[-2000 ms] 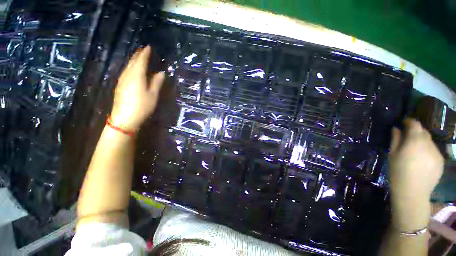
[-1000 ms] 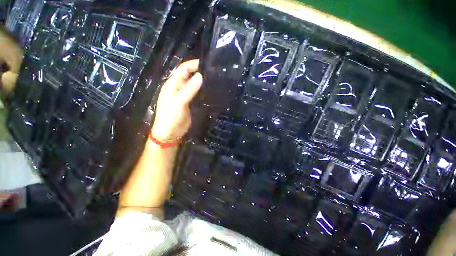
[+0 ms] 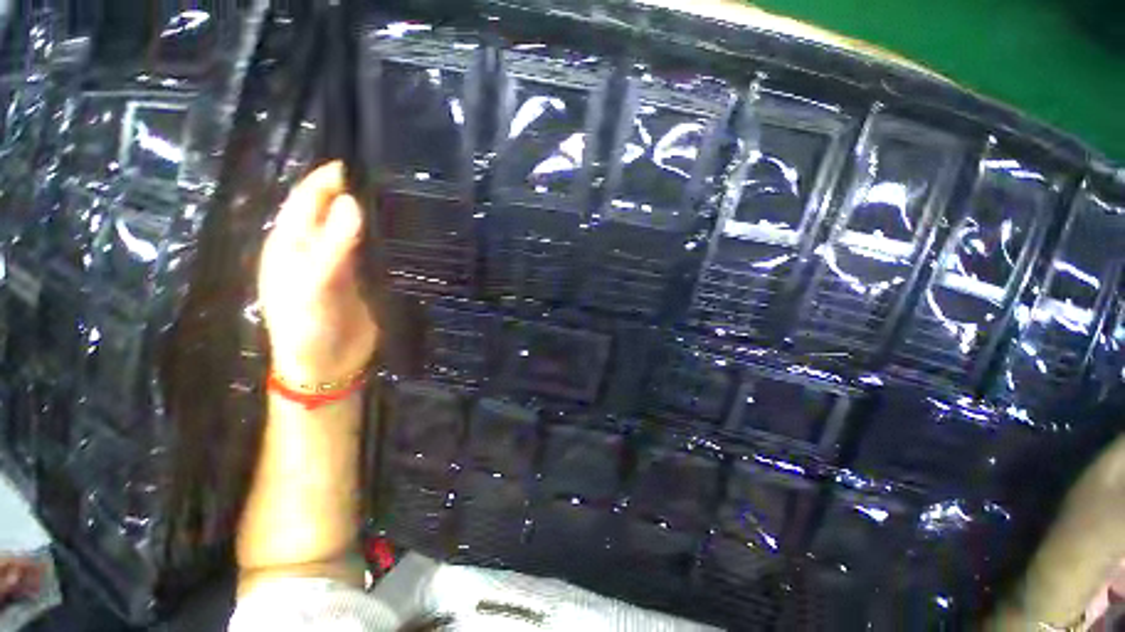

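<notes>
A large glossy black blister tray (image 3: 666,333) with rows of rectangular pockets and bright glare fills the middle and right of the view. My left hand (image 3: 318,278), with a red string at the wrist, grips the tray's left edge, its fingers pointing away from me. My right hand (image 3: 1092,543) is at the lower right, at the tray's right side, blurred and cut off by the picture's edge; its fingers cannot be made out.
More black trays (image 3: 105,259) lie on the left, close beside my left hand. A white edge rail (image 3: 802,27) and a green surface (image 3: 962,43) show beyond the tray. Part of another person's hand (image 3: 22,578) shows at the lower left edge.
The tray's pockets look larger and a different pocket pattern shows than two seconds ago. My right hand has moved lower and towards the picture's edge. The other person's hand at upper left is gone.
</notes>
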